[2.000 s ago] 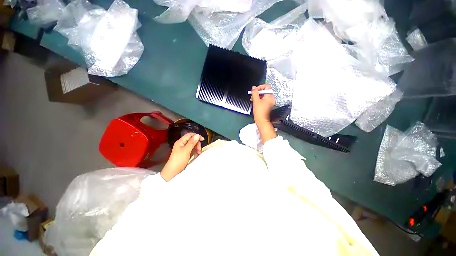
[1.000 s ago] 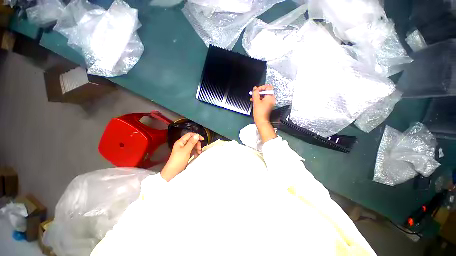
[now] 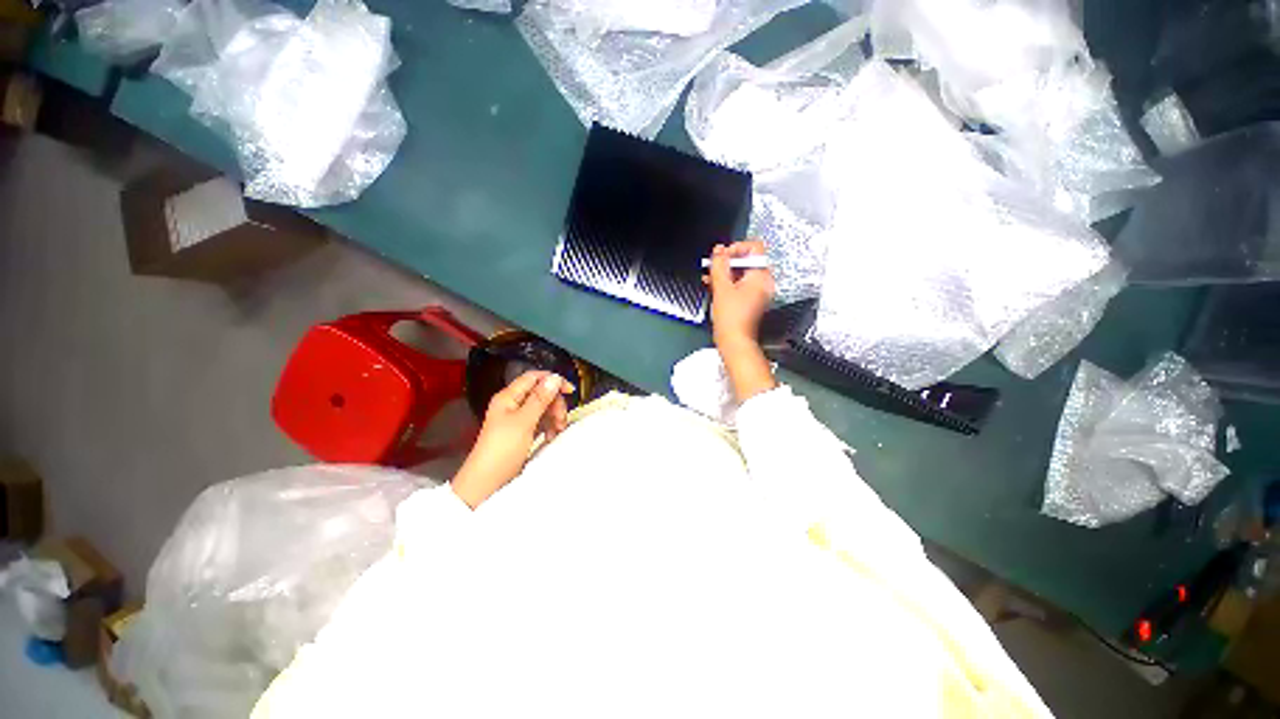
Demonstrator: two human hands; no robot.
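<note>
A black square heat sink (image 3: 654,222) with parallel ridges lies on the green mat. My right hand (image 3: 740,291) holds a slim white pen (image 3: 752,261), its tip at the right edge of the heat sink. My left hand (image 3: 521,417) is off the bench in front of my body, fingers curled with the tips together; whether something small is between them cannot be told. A long narrow black toothed strip (image 3: 898,392) lies right of my right hand, partly under bubble bags.
Bubble bags (image 3: 955,239) heap at the back and right; another (image 3: 312,106) lies at the left and one (image 3: 1134,438) at the right. A white cloth (image 3: 701,381) is by my right wrist. A red stool (image 3: 368,386) and clear plastic bag (image 3: 267,576) stand on the floor.
A bubble bag at the back of the bench has shifted away since the earliest frame. My hands and the heat sink have hardly moved.
</note>
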